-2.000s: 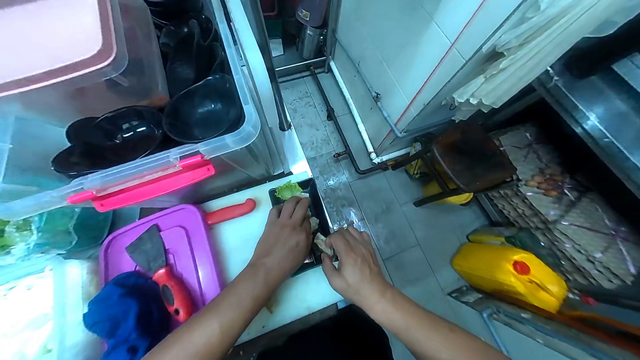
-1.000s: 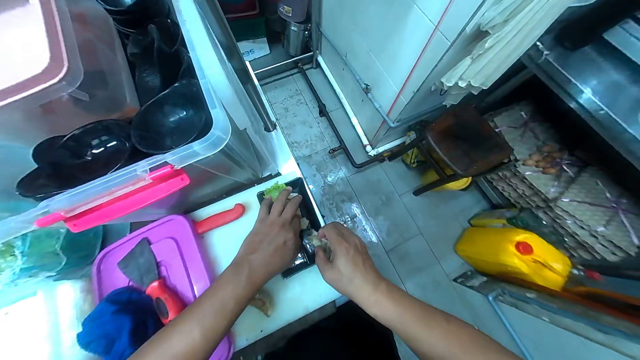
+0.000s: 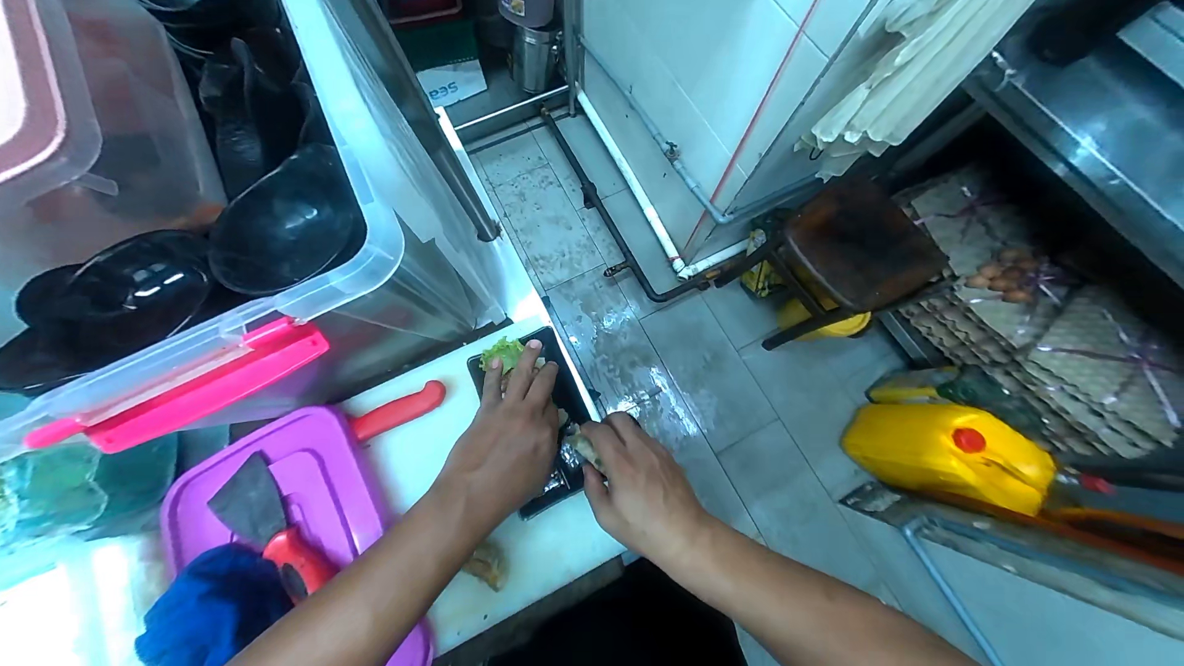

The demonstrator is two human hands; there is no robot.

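Observation:
A black rectangular tray [image 3: 575,398] lies on the white cutting board [image 3: 546,548] below me. Green lettuce [image 3: 504,353] shows at its far end, by the fingertips of my left hand [image 3: 518,421]. That hand rests over the tray with fingers slightly apart; what lies under its palm is hidden. At the tray's right edge, my right hand [image 3: 638,472] pinches a pale piece of food [image 3: 583,448] between thumb and fingers. A brown food piece [image 3: 486,564] lies on the board beside my left forearm. The red handle [image 3: 400,411] of a tool rests on the board, its other end hidden.
Left of the board, a purple lid [image 3: 319,462] holds a scraper [image 3: 254,504] and a blue cloth [image 3: 213,606]. A clear plastic bin [image 3: 370,268] of black bowls stands beyond. Right are a wooden stool [image 3: 860,245], a yellow jerrycan [image 3: 943,453] and stacked egg trays [image 3: 1091,361].
The brown food piece on the board, mostly hidden two seconds ago, shows beside my left forearm. Both hands remain at the tray.

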